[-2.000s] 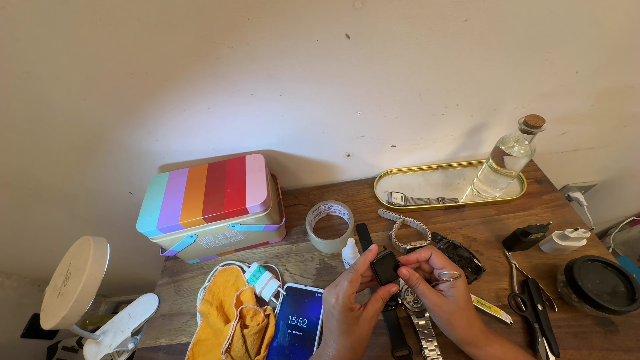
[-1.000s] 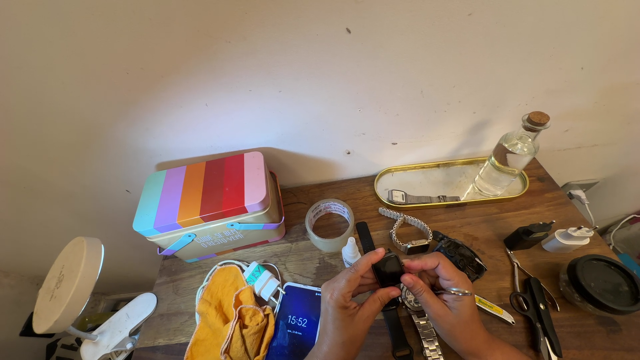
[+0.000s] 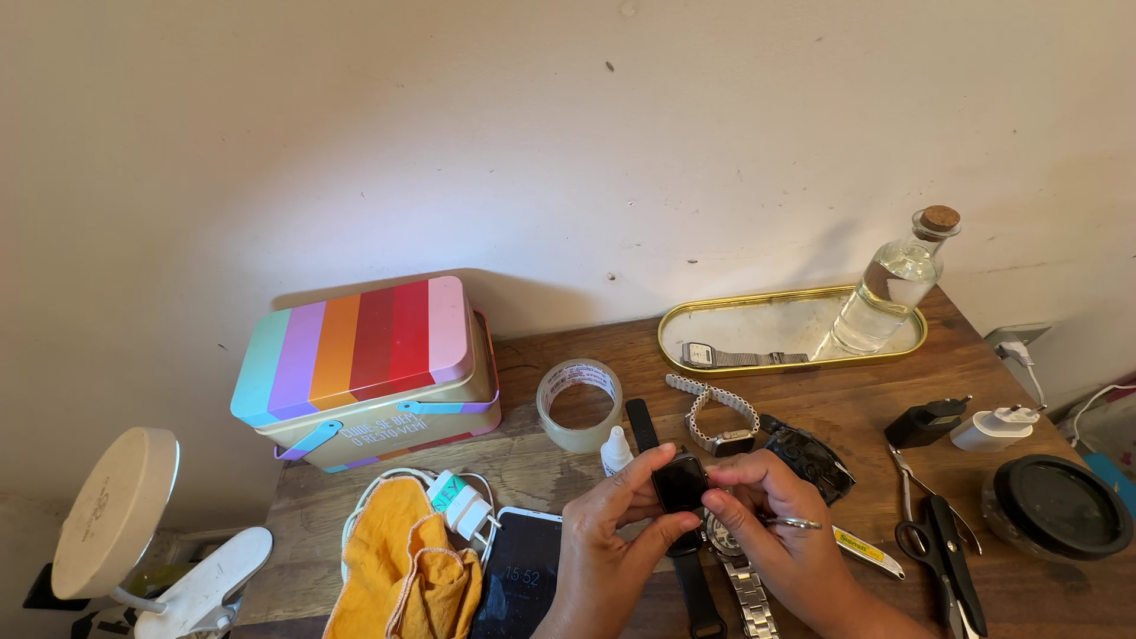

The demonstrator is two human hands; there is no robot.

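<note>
Between both hands is a black square smartwatch case (image 3: 680, 484), its dark screen facing up. My left hand (image 3: 612, 532) grips its left side between thumb and fingers. My right hand (image 3: 772, 524), with a ring on one finger, pinches its right edge. Under and beside the hands lie a black watch strap (image 3: 697, 590), a steel-bracelet watch (image 3: 750, 586) and a small white dropper bottle (image 3: 615, 453). Behind them is a smartwatch with a pale link band (image 3: 729, 439). A black chunky watch (image 3: 812, 457) rests just beyond my right hand.
A striped tin (image 3: 373, 355), tape roll (image 3: 579, 435), orange cloth (image 3: 399, 568) and phone (image 3: 522, 568) are on the left. A gold-rimmed tray (image 3: 754, 366) bears a watch and corked bottle (image 3: 887, 293). Scissors (image 3: 941, 568), a yellow cutter (image 3: 870, 552), chargers (image 3: 994, 430) and a black-lidded jar (image 3: 1056, 510) stand right.
The phone's screen has dimmed from blue to black. Both hands keep hold of the watch case, whose tilt has changed slightly.
</note>
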